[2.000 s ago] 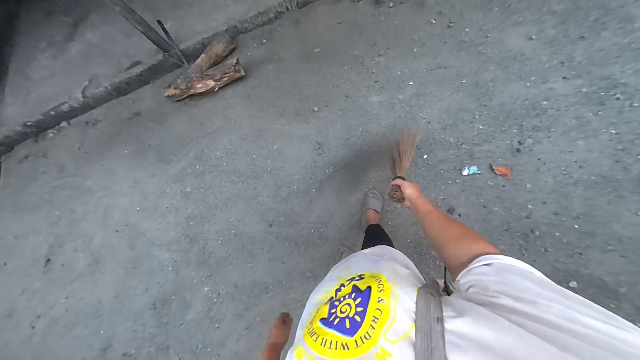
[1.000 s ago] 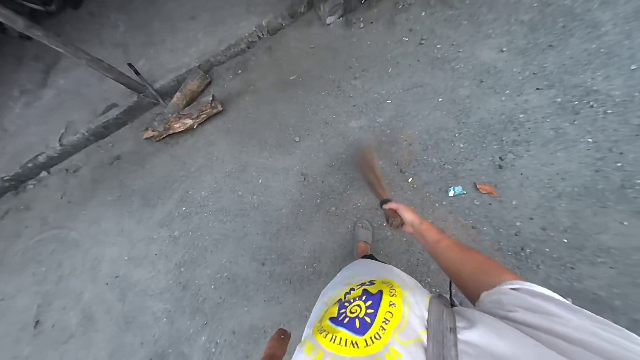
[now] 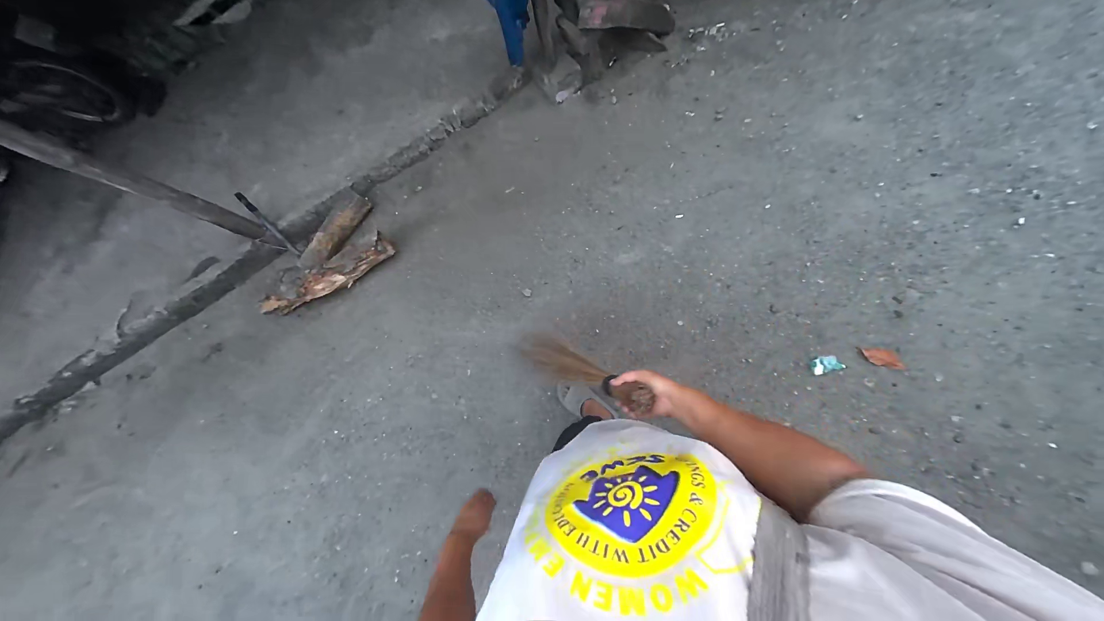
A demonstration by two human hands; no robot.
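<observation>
My right hand (image 3: 645, 394) is closed around the bound handle of a short stick broom (image 3: 565, 360), low at the centre-right. The broom's bristles point left over the grey ground and are blurred. At the lower left my left hand (image 3: 475, 512) hangs beside my body; its fingers are not clear enough to make out. Right of the broom lie a small blue-and-white wrapper (image 3: 827, 365) and a brown dry leaf (image 3: 882, 358) on the ground. My foot in a grey shoe (image 3: 573, 398) shows just under the broom.
Two pieces of wood (image 3: 332, 276) lie by a low concrete ridge (image 3: 198, 297) at the left, near the foot of a slanting pole (image 3: 129, 178). A wheel (image 3: 65, 90) is at the upper left. Something blue (image 3: 512, 33) and dark objects (image 3: 617, 26) stand at the top.
The broom, held in my right hand, has swung so that its bristles point left; earlier they pointed up and away. The view has shifted, bringing in more at the top.
</observation>
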